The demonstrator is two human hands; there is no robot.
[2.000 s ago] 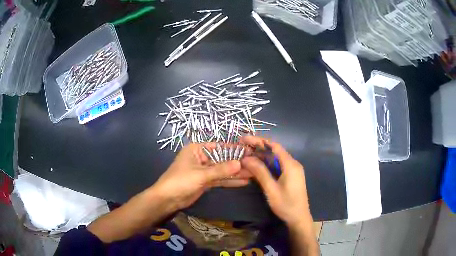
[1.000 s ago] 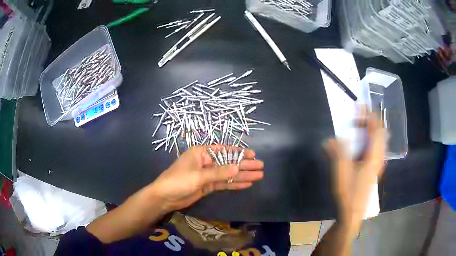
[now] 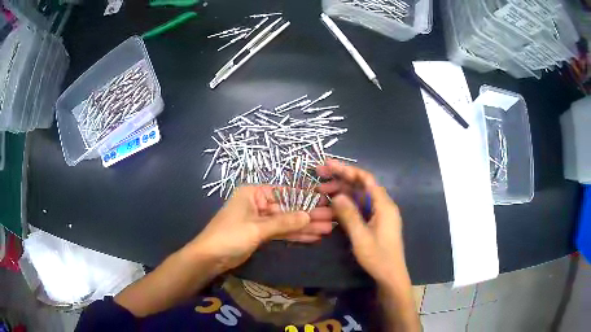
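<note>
A loose heap of slim silver burrs or drill bits [image 3: 272,139] lies on the black tabletop. My left hand [image 3: 249,224] is palm up at the heap's near edge, its thumb holding a row of several burrs [image 3: 297,198] across the fingers. My right hand [image 3: 372,224] is just to the right of them, fingers curled. A small piece of a blue-handled tool [image 3: 368,203] shows between its fingers; its tip is hidden. Whether the right fingertips touch a burr cannot be told.
A part-filled clear box [image 3: 116,104] sits at left on a small scale [image 3: 131,144]. A white paper strip [image 3: 457,188], black pen [image 3: 442,100] and narrow parts tray [image 3: 512,146] are at right. Tweezers [image 3: 249,55], a white pen [image 3: 352,50] and a filled box [image 3: 415,26] lie behind the heap.
My right hand went from near my left hand out to the paper and narrow tray, blurred, and is now back beside my left hand. The left hand keeps its row of burrs.
</note>
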